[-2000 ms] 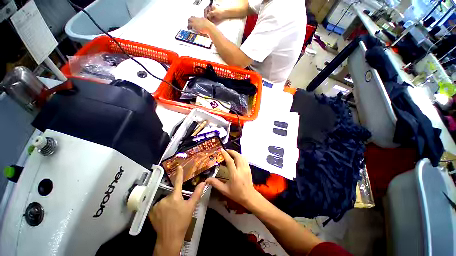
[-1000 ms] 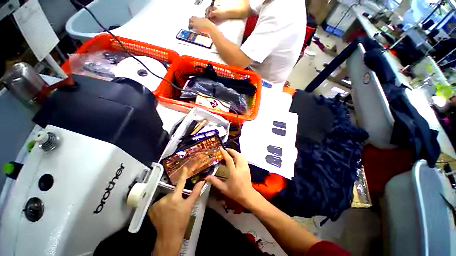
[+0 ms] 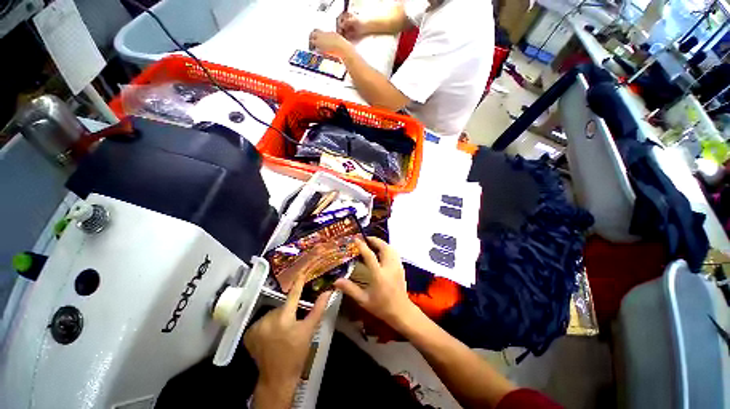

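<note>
A smartphone (image 3: 316, 252) with an orange-brown lit screen lies tilted on a narrow white tray (image 3: 282, 232) filled with small items. My left hand (image 3: 280, 339) is at the phone's lower edge, with the index finger reaching to the screen and the thumb spread apart. My right hand (image 3: 383, 283) is at the phone's right edge, with its index finger at the edge and its thumb apart below. Neither hand visibly grips the phone. The phone's underside is hidden.
A white "brother" sewing machine (image 3: 144, 303) stands at left. Orange-red baskets (image 3: 416, 160) with bagged parts are behind the tray. A printed white sheet (image 3: 416, 232) and a dark navy fabric pile (image 3: 520, 279) lie at right. A person in white (image 3: 452, 64) sits beyond, near another phone (image 3: 318, 64).
The whole view has shifted slightly, with the machine and tray a little to the right in it. The left index finger has moved slightly along the phone's lower edge. The right hand stays at the right edge.
</note>
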